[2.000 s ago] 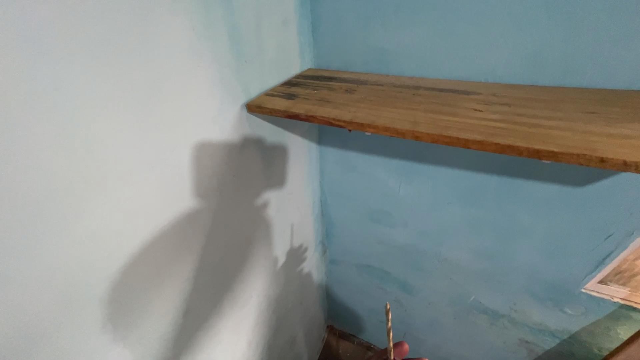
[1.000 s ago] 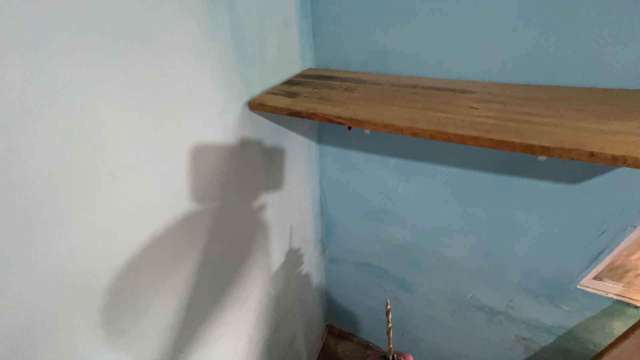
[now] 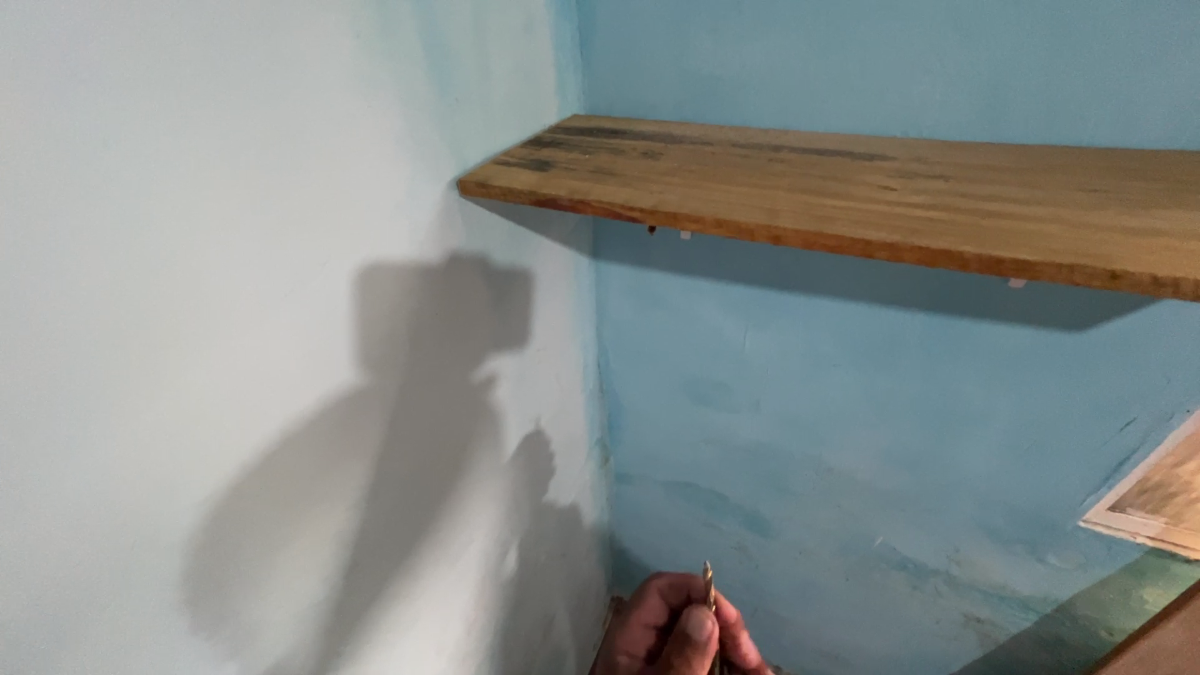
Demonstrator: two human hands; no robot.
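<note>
At the bottom centre, my left hand (image 3: 661, 626) pinches a spiral metal drill bit (image 3: 709, 574) between thumb and bent forefinger. The bit stands nearly upright, its tip just above the fingers; its lower end is hidden. Close against the bit's right side are more fingers, seemingly of my right hand (image 3: 739, 641), cut off by the frame's lower edge. What they hold is out of sight.
A wooden shelf (image 3: 844, 202) runs along the blue wall (image 3: 797, 403) from the corner, above the hands. A pale-framed panel (image 3: 1144, 506) is at the right, with a brown edge (image 3: 1158, 628) below it. The white wall (image 3: 169, 234) bears shadows.
Only a fingertip showed beside the drill bit before; now a hand has come up on its left, and finger and thumb have closed on it. Less of the bit shows.
</note>
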